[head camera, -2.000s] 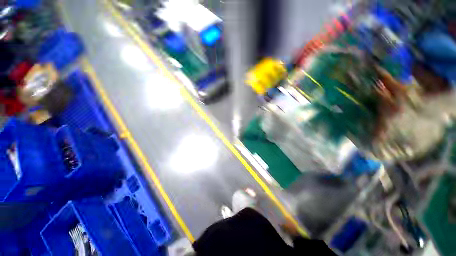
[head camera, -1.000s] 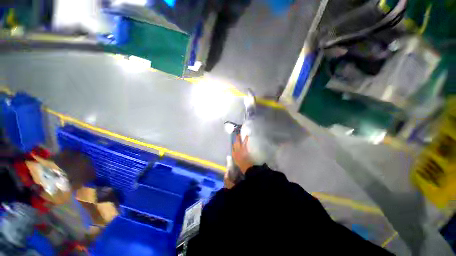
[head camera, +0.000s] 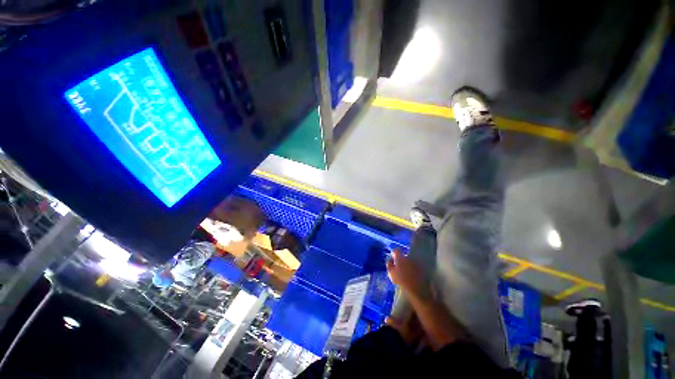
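Note:
My right hand (head camera: 402, 272) is bare and hangs low in front of my grey trouser legs, below the middle of the view. Its fingers look loosely curled; nothing is seen in it, but they are too blurred to tell. My left hand (head camera: 400, 323) shows only as a small patch of skin beside the dark sleeve, mostly hidden. No work piece is seen in either hand. A dark machine panel with a lit blue screen (head camera: 144, 126) fills the upper left, close to me.
Blue bins (head camera: 322, 266) stand along a yellow floor line (head camera: 414, 108), beside an open brown carton (head camera: 275, 253). My shoe (head camera: 471, 109) is on the grey floor. A white badge (head camera: 348, 314) hangs from my clothing. Another person's dark shoe (head camera: 585, 306) shows lower right, near a blue crate (head camera: 520, 309).
The view has turned and moved along the aisle. The lit screen now fills the upper left, my legs show more, and the yellow sign at the right has left the view.

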